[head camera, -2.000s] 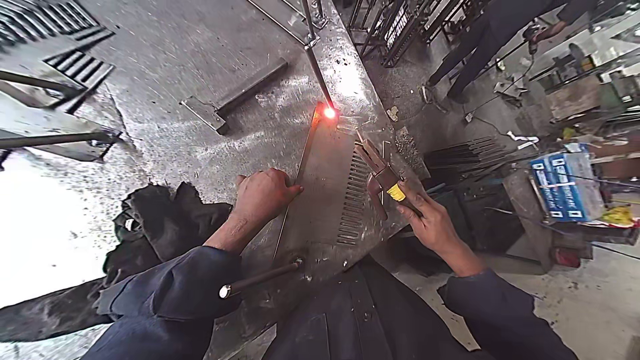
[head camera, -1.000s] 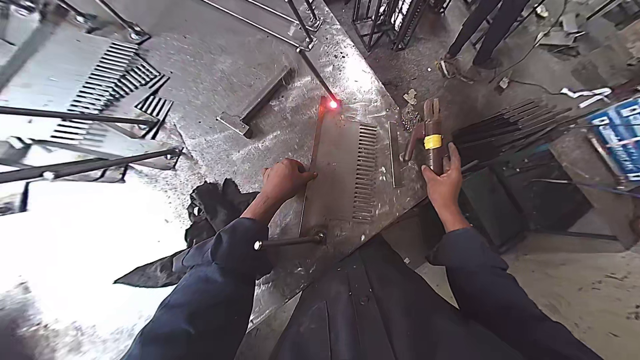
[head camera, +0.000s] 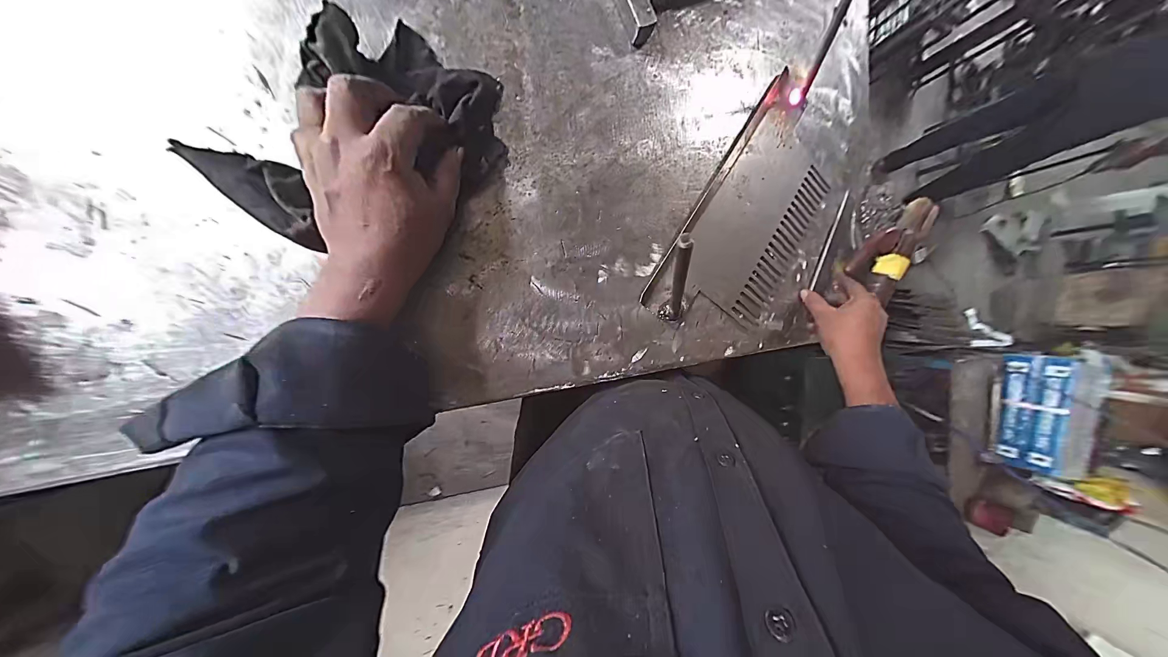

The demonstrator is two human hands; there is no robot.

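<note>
My left hand (head camera: 379, 178) grips a crumpled black cloth (head camera: 429, 87) on the steel workbench (head camera: 547, 301). At the right edge of the bench, my right hand (head camera: 853, 328) is closed around a welding electrode holder (head camera: 899, 251) with yellow tape on its handle. Between the hands lies a flat metal plate (head camera: 744, 214) with a row of comb-like slots along its right side. Its far corner glows red at a small bright spot (head camera: 795, 97), where a dark rod meets it. A short upright metal rod (head camera: 682, 274) stands by the plate's near end.
A steel bar (head camera: 641, 23) lies at the far side of the bench. A thin rod (head camera: 829, 239) rests right of the plate. Another person's dark-clad legs (head camera: 1004, 119) show at upper right. Blue and white boxes (head camera: 1036, 411) stand beyond the bench at right.
My left hand has left the slotted plate's left edge and moved left onto the black cloth, taking hold of it. The electrode holder stays in my right hand. The view has shifted.
</note>
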